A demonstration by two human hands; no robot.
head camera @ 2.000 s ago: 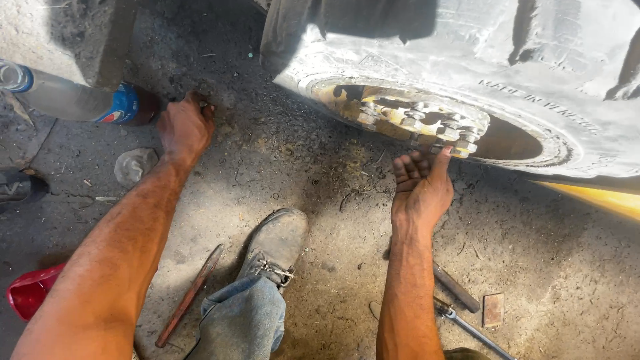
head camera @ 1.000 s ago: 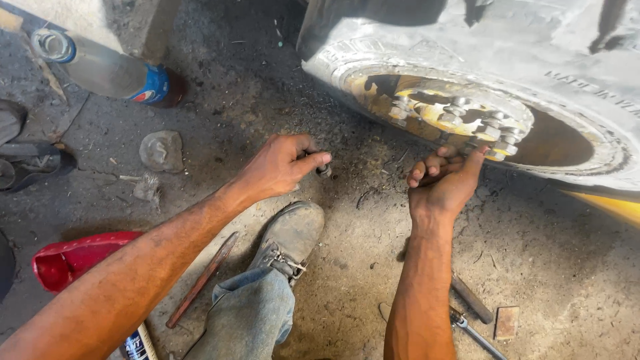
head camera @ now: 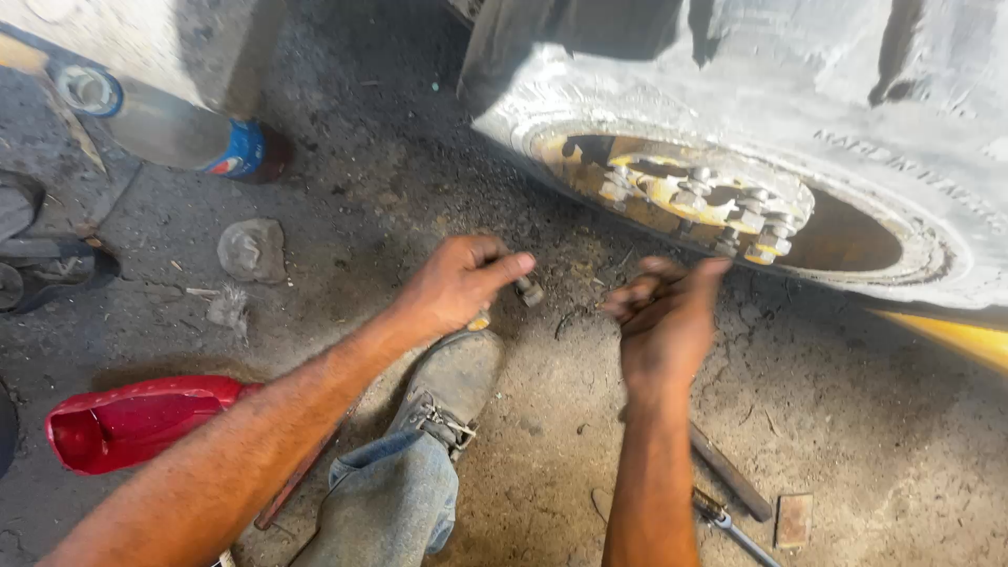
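Observation:
My left hand point(head camera: 465, 285), above the toe of a worn shoe point(head camera: 453, 378), pinches a dirty metal bolt point(head camera: 529, 292) between thumb and fingers. A small yellowish piece point(head camera: 479, 320) shows under the same hand. My right hand point(head camera: 668, 315), blurred, is just below the wheel hub point(head camera: 709, 197), its fingers curled; whether anything is in them cannot be told. Several bolts with nuts point(head camera: 768, 236) stand out around the yellow-painted hub flange. The large tyre point(head camera: 787, 102), coated in pale dust, surrounds the rusty rim.
A plastic bottle point(head camera: 169, 130) lies at upper left, near a stone point(head camera: 252, 250). A cut red plastic container point(head camera: 150, 417) is at lower left beside my forearm. Metal bars point(head camera: 728, 472), a tool with a shiny shaft point(head camera: 744, 542) and a small flat plate point(head camera: 793, 520) lie at lower right.
My left hand has come from beside the bottle to above the shoe, with the bolt now visible in it. My right hand has drawn slightly away from the hub bolts.

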